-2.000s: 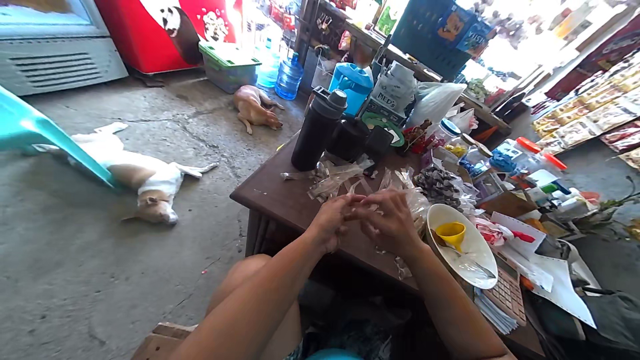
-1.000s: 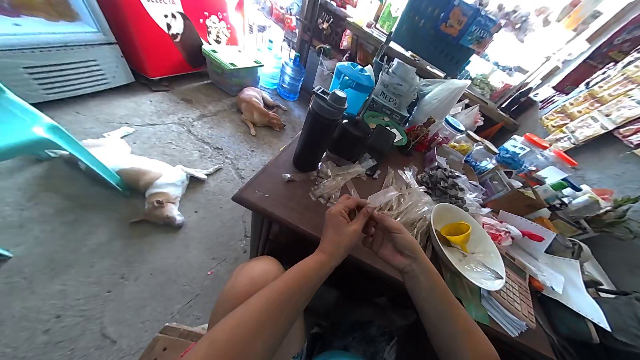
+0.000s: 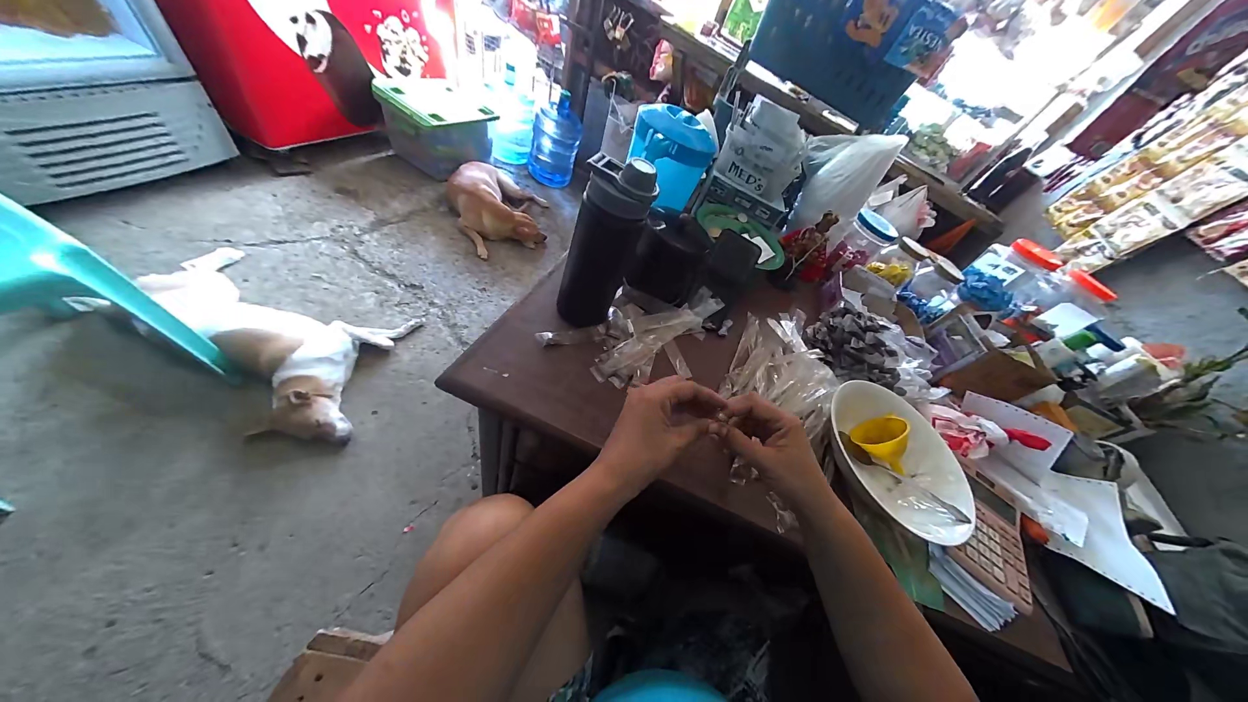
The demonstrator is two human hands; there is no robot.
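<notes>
My left hand (image 3: 663, 429) and my right hand (image 3: 770, 444) meet fingertip to fingertip over the near edge of the brown table (image 3: 526, 361). Something small and clear, perhaps plastic, is pinched between them, mostly hidden by the fingers. Beyond the hands lie narrow clear plastic strips or packets (image 3: 648, 341), with a larger heap of clear plastic bags (image 3: 770, 375) beside them. To the right of my right hand is a white oval bowl (image 3: 926, 497) holding a yellow funnel (image 3: 882, 441) and a spoon. A black tumbler (image 3: 604, 244) stands behind the strips.
Lidded jars (image 3: 868, 239), a light-blue pitcher (image 3: 671, 156) and a bag of dark pieces (image 3: 853, 346) crowd the table's far side. A calculator (image 3: 994, 556) and papers lie right. Two dogs lie on the floor, one (image 3: 302, 361) beside a turquoise plastic chair (image 3: 117, 283).
A whitish clear plastic piece showed above my fingertips one second ago; now only a small bit shows between them. The hands remain together above the table edge.
</notes>
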